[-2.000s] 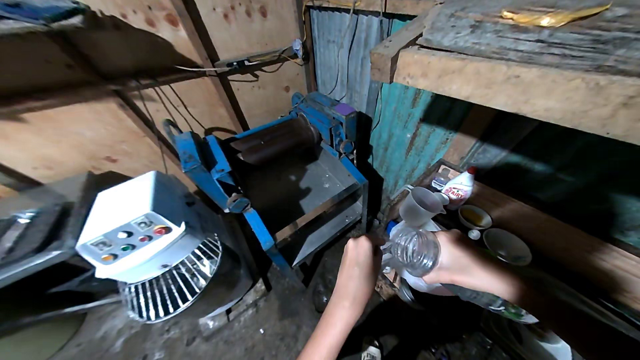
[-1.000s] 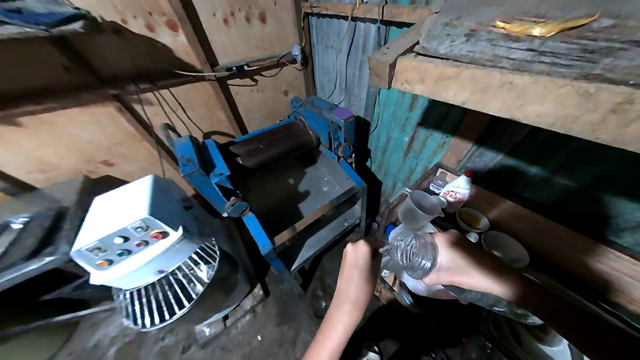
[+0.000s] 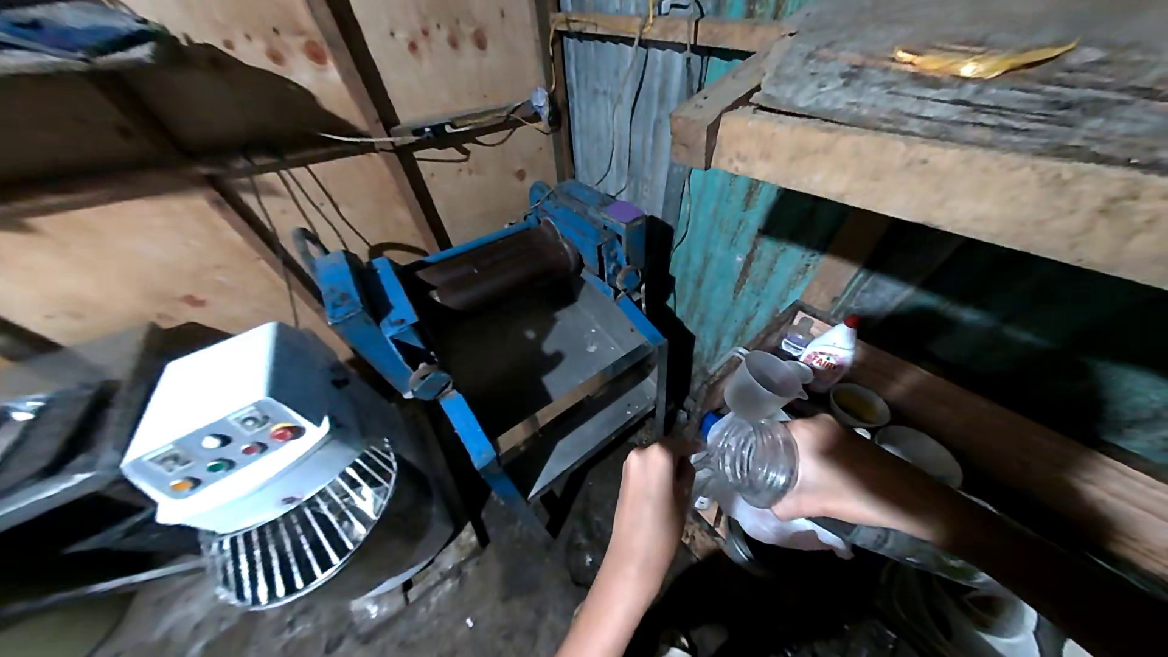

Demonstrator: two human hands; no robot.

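My right hand (image 3: 821, 465) grips a clear ribbed plastic bottle (image 3: 756, 464), held tilted over the wooden bench. At the bottle's narrow end is my left hand (image 3: 659, 465), its fingers bent against the neck; whether they hold a cap cannot be seen. Just behind the bottle stands a translucent plastic measuring jug (image 3: 765, 383). A white dish-soap bottle with a red cap (image 3: 832, 354) is beside the jug. Farther right are a small bowl with yellowish contents (image 3: 860, 404) and a white bowl (image 3: 920, 454).
A blue-framed roller machine (image 3: 547, 347) stands ahead, and a white mixer with a wire guard (image 3: 228, 429) is at the left. Above the low bench (image 3: 1031, 429) juts a thick wooden tabletop edge (image 3: 931, 192). More dishes lie in shadow at the lower right.
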